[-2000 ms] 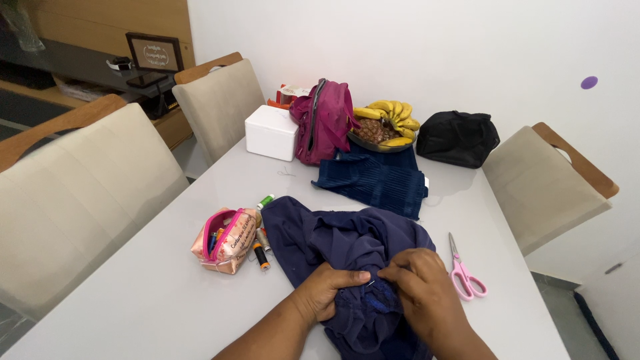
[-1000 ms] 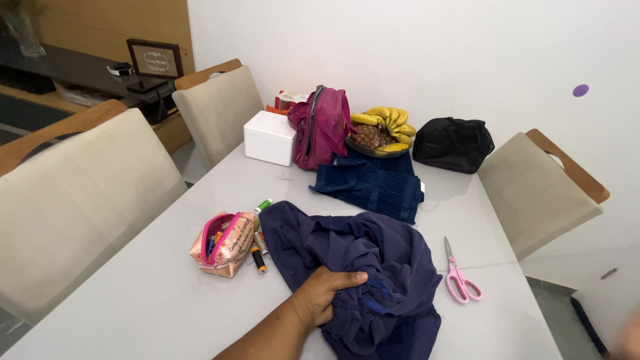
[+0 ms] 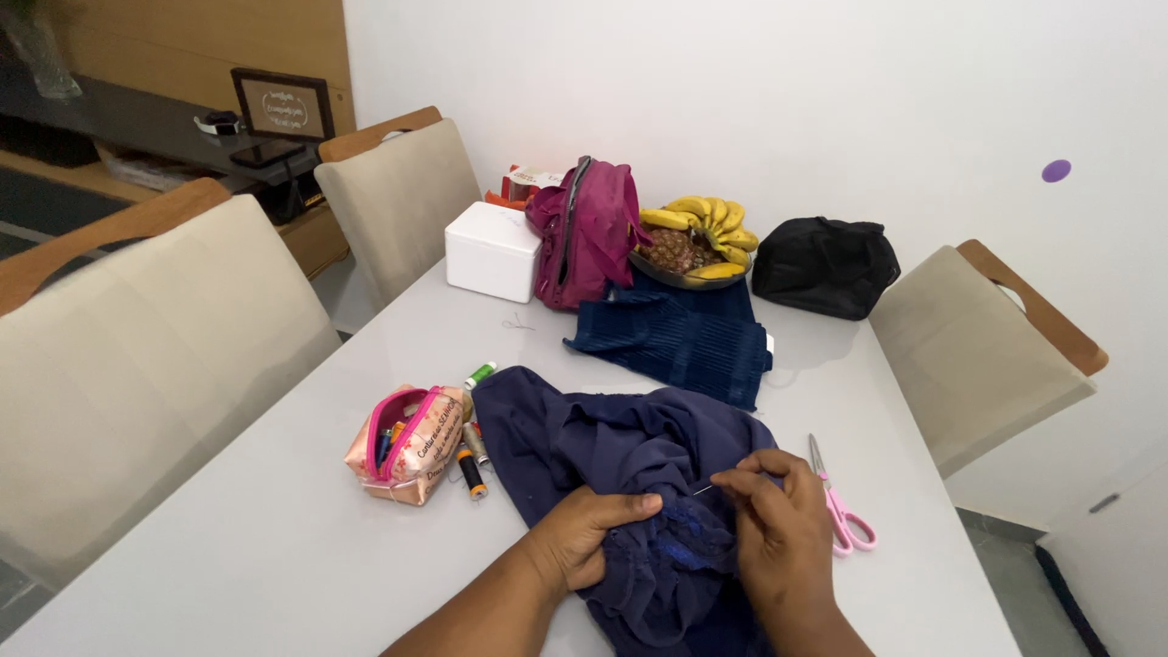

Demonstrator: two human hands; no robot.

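Navy blue fabric [image 3: 630, 429] lies bunched over the near half of the white table, with brighter blue stitching on a gathered part. My left hand [image 3: 584, 534] grips the gathered cloth, its thumb on top. Between the thumb and finger of my right hand [image 3: 776, 520] is a sewing needle [image 3: 703, 489], slanting toward the stitched part. Pink-handled scissors [image 3: 841, 511] lie right of my right hand. Left of the fabric are an open zippered pouch [image 3: 422, 447] bearing writing, a black thread spool [image 3: 471, 473], a grey spool [image 3: 475, 444] and a green spool [image 3: 480, 375].
Toward the wall stand a white box [image 3: 493, 254], a magenta backpack [image 3: 589, 237], a bowl of bananas and pineapple [image 3: 693, 279] and a black bag [image 3: 826, 267]. A dark blue ribbed cloth [image 3: 680, 342] lies before them. Chairs [image 3: 155, 383] flank the table.
One second ago my right hand was away from the cloth, with only a blurred part at the right edge. It is back over the fabric, holding the needle. My left hand keeps its grip.
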